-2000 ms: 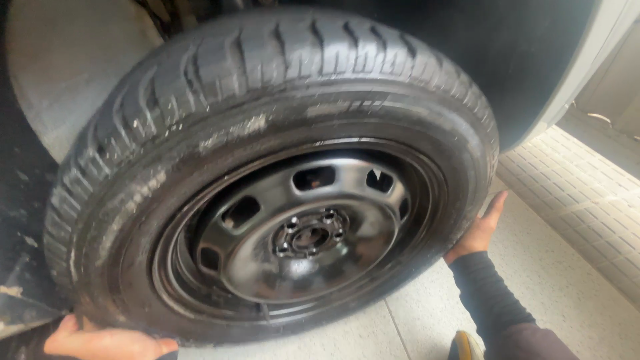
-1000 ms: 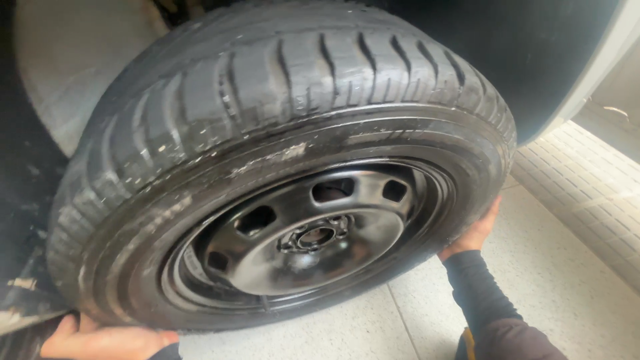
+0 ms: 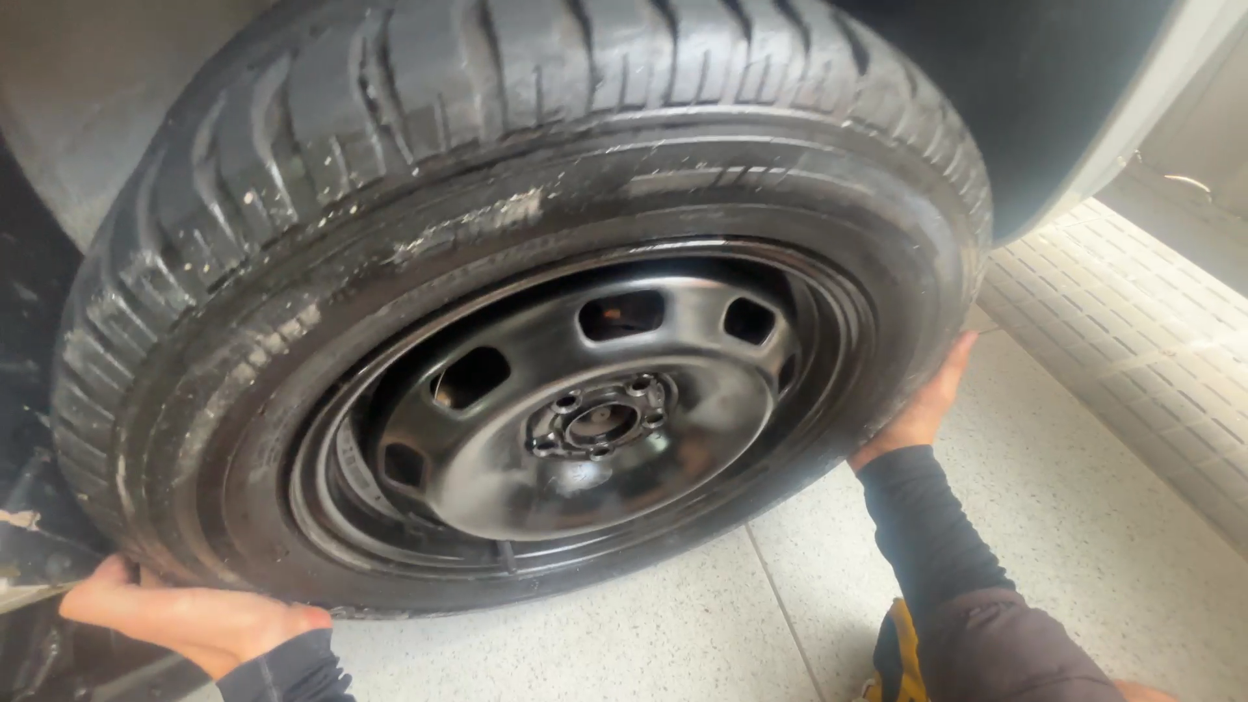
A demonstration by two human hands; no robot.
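Observation:
A black rubber tyre (image 3: 546, 214) on a black steel wheel rim (image 3: 604, 497) fills most of the head view, tilted, its upper part within a vehicle's wheel arch. My left hand (image 3: 195, 614) grips the tyre's lower left edge, with its fingers partly hidden beneath. On the lower right side, my right hand (image 3: 921, 409) is pressed against the tyre, its fingertips partly behind the sidewall. Bolt holes ring the rim's centre bore (image 3: 603, 422). Dark sleeves cover both wrists.
The dark wheel arch (image 3: 1043, 97) surrounds the tyre, with a light body panel edge (image 3: 1121, 146) at right. Below lies a speckled tiled floor (image 3: 682, 634). A slotted grating strip (image 3: 1150, 341) runs along the right. A yellow and dark item (image 3: 902, 653) is near my right forearm.
The wheel's top has tipped towards me, and more of its tread shows than two seconds before. Its rim openings have shifted slightly. Both hands have stayed on the tyre.

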